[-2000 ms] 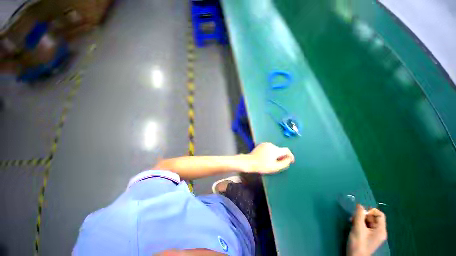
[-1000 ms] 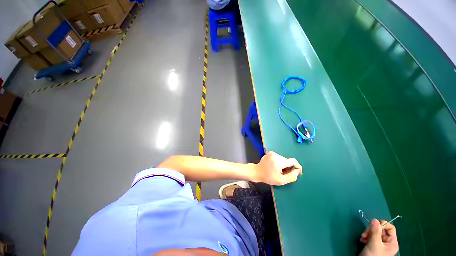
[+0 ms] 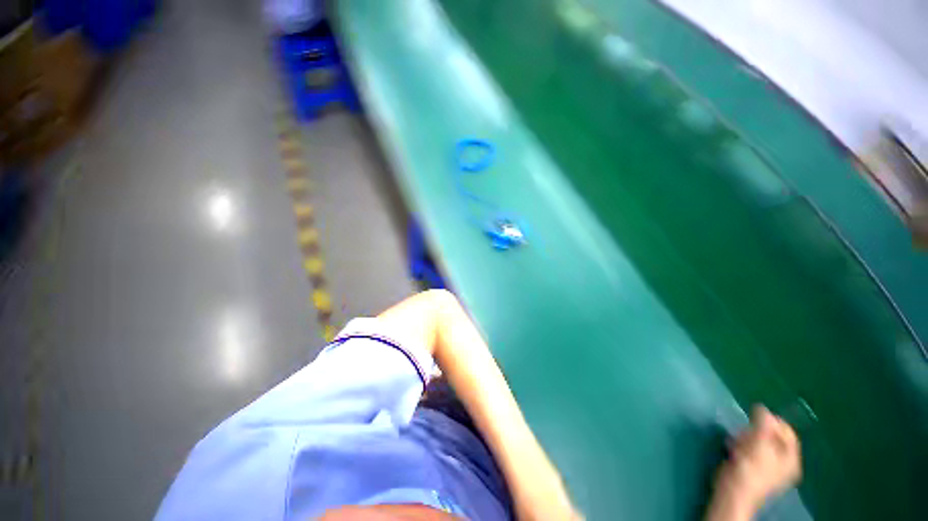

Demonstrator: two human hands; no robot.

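The view is blurred. My right hand (image 3: 758, 463) is at the lower right, over the edge between the ledge and the belt. Its fingers are closed on a thin wire part; only a faint pale end of the wire (image 3: 806, 409) shows beyond the fingertips. My left forearm runs down from the bent elbow to the bottom edge, and my left hand is cut off there. A blue coiled cord (image 3: 475, 156) with a small metallic end lies on the green ledge (image 3: 549, 326).
The dark green belt (image 3: 651, 204) runs along the ledge's far side. A blue stool (image 3: 317, 76) stands at the ledge's near side, with part of a person above it. Cartons are blurred at the upper left. A brown object (image 3: 895, 178) is at the right edge.
My left arm has swung down from the ledge, and its hand has left the picture. The view has shifted, so the cord and stool appear further left. My right hand still holds the wire part.
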